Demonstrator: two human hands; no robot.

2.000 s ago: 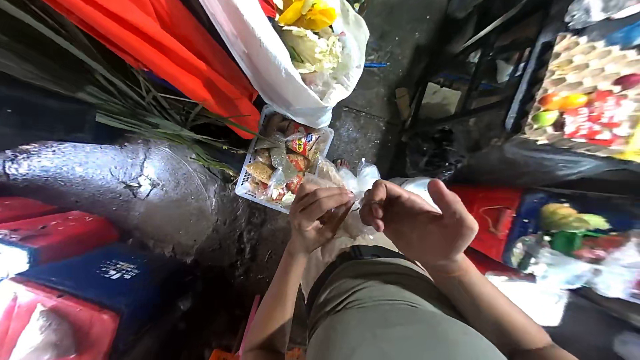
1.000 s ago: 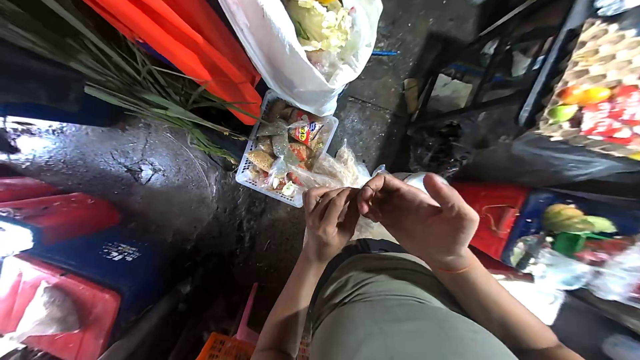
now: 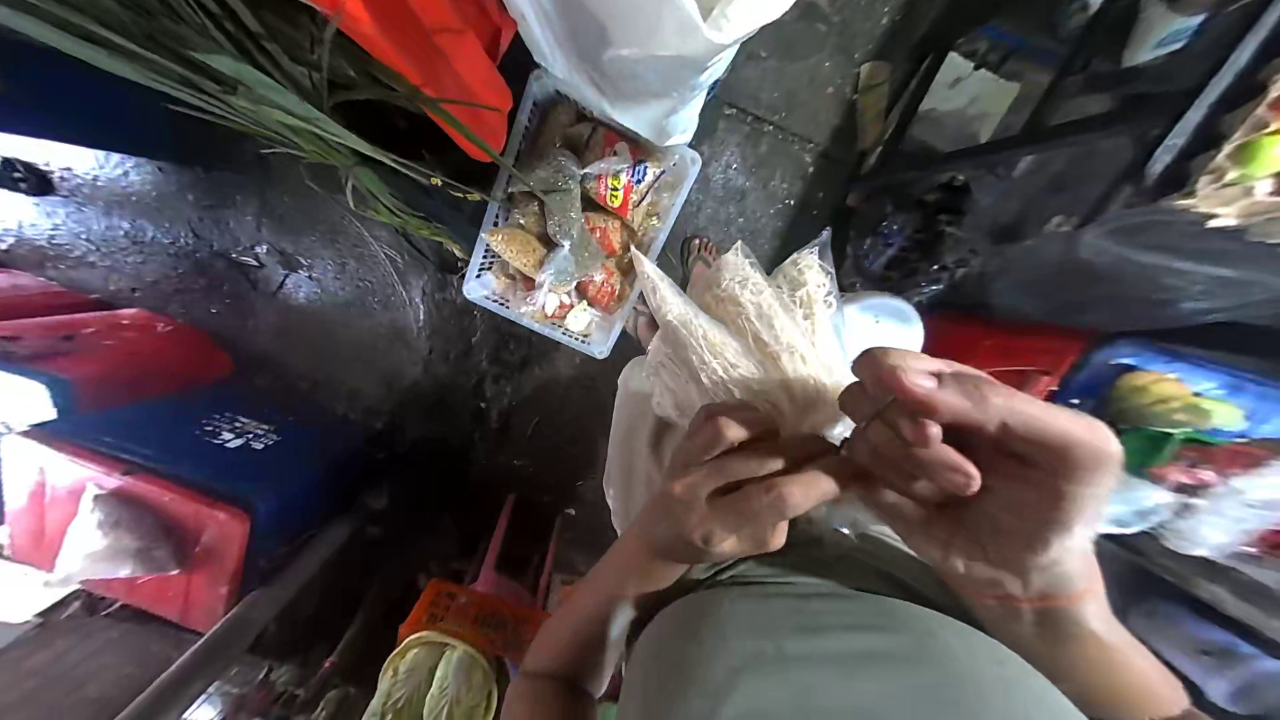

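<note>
Clear plastic bags (image 3: 740, 330) filled with pale, shredded or noodle-like strands fan out in front of my body. My left hand (image 3: 745, 485) closes around their gathered lower end. Beside it, touching or nearly so, my right hand (image 3: 960, 460) has its thumb and fingers pinched together near the bag's neck; whether something thin is between them cannot be told. An orange band circles the right wrist. Behind the bags, partly covered, is a round white lid or container (image 3: 882, 325). Beyond them a white plastic basket (image 3: 480, 285) on the floor holds several packed food bags.
A large white sack (image 3: 640, 60) stands past the basket, near long green leaves (image 3: 300, 130). Blue and red coolers (image 3: 280, 450) are at the left. An orange crate (image 3: 470, 615) and cabbages (image 3: 435, 680) lie lower left. A blue tray (image 3: 1130, 365) with produce is at the right.
The bags of pale strands now spread out plainly above my hands, where less of them showed before. My right fingers have curled inward from a more spread pose. The view has shifted.
</note>
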